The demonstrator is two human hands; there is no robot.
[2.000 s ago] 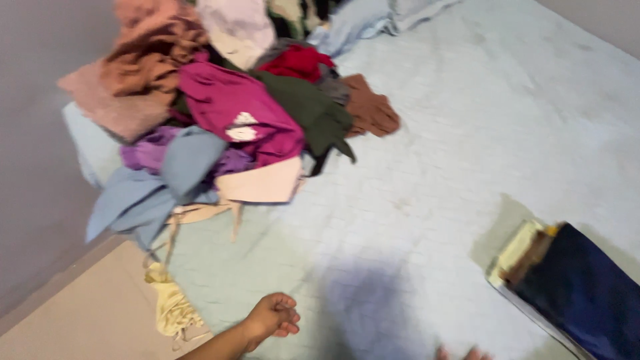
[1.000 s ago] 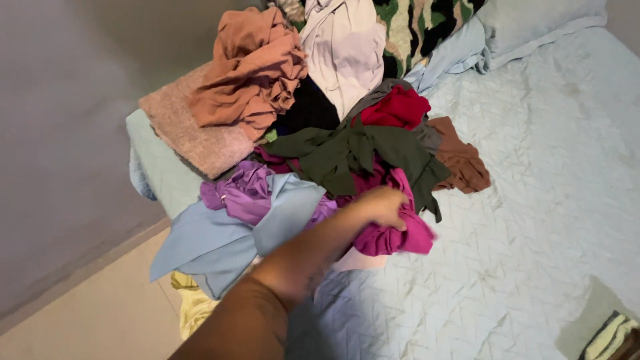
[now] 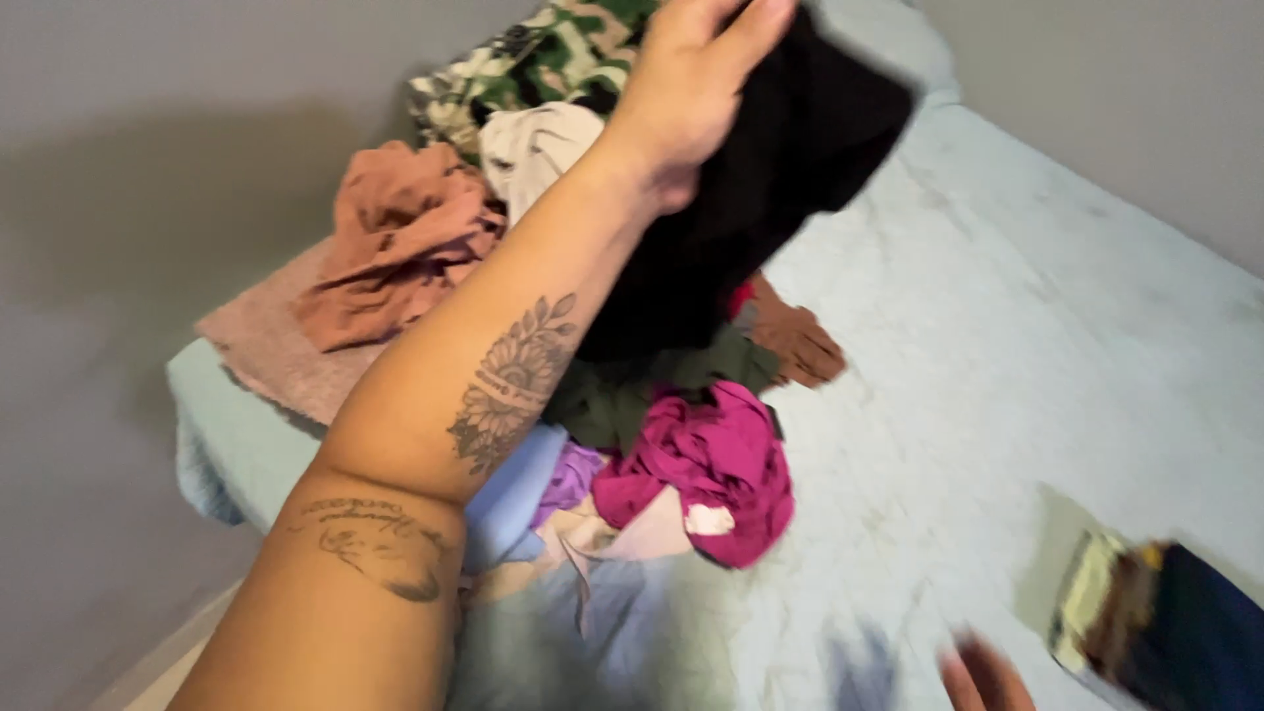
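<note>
My left hand [image 3: 691, 99], at the top centre, grips a black cloth garment [image 3: 750, 188] that hangs over the heap; some fingertips are cut off by the frame's top edge. Below the black garment lie a crumpled magenta garment [image 3: 736, 464] with a white patch, a dark green one [image 3: 612, 395] and a brown one [image 3: 795, 336]. Purple [image 3: 570, 481] and light blue [image 3: 504, 504] cloths show beside my forearm. Only the blurred fingertips of my right hand [image 3: 978, 676] appear at the bottom edge, apart from one another, with nothing seen in them.
A salmon-coloured garment [image 3: 405, 237] rests on a folded pinkish towel [image 3: 296, 336] at the left. Behind are a whitish cloth [image 3: 543, 148] and camouflage-patterned fabric [image 3: 533, 69]. Folded dark blue cloth [image 3: 1185, 622] sits at the lower right on the light blue bedspread [image 3: 987, 346]. Grey walls border the bed.
My left hand has let go of the magenta garment and moved up, now holding the black garment raised above the heap. The magenta garment lies bunched at the heap's front. My right fingertips have come into view.
</note>
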